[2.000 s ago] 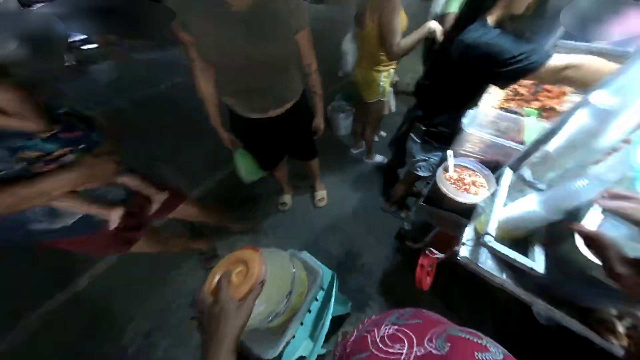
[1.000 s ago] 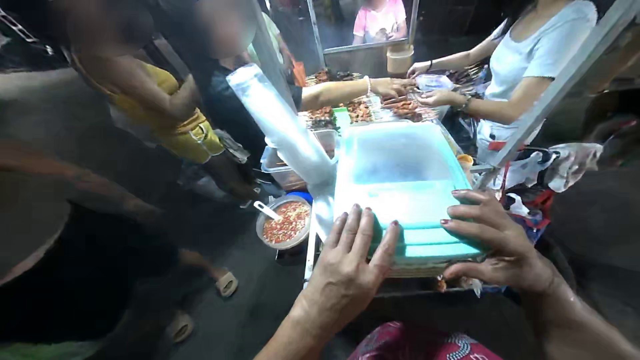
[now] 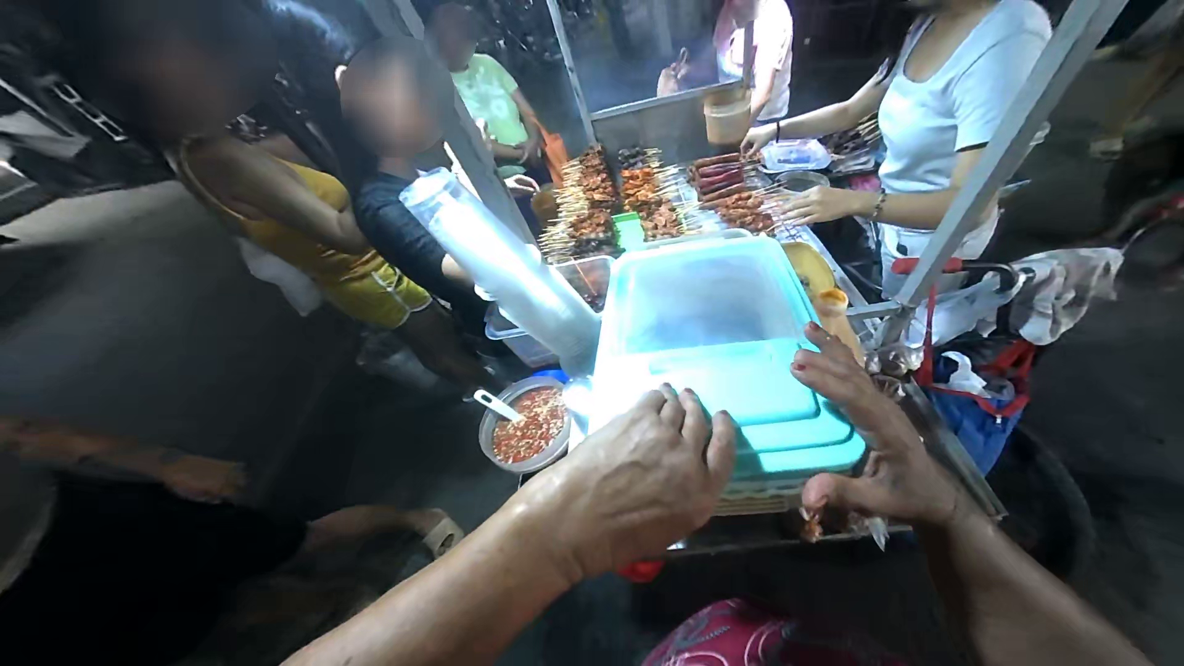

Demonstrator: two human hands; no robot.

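A turquoise plastic lid with a translucent panel (image 3: 712, 296) covers a container at the near end of a food cart. My left hand (image 3: 638, 462) rests on the lid's near left part, its fingers bent and close together. My right hand (image 3: 865, 435) is at the near right corner, fingers spread along the lid's edge, thumb lower down by the container's side. Left of the lid leans a tall stack of clear plastic cups (image 3: 504, 268). A tub of chopped red sauce (image 3: 532, 425) with a white spoon (image 3: 498, 405) stands below the stack.
Skewered meat (image 3: 647, 190) lies across the cart's far part. A person in a white shirt (image 3: 962, 102) reaches over it from the right; several people stand at the left and back. Metal posts (image 3: 1008, 157) rise beside the lid. A blue bag (image 3: 980, 416) hangs at the right.
The view has swung from the street to the cart since the oldest frame, where a hand was on an orange-lidded jar. Since the middle frame, both my hands have stayed at the turquoise lid.
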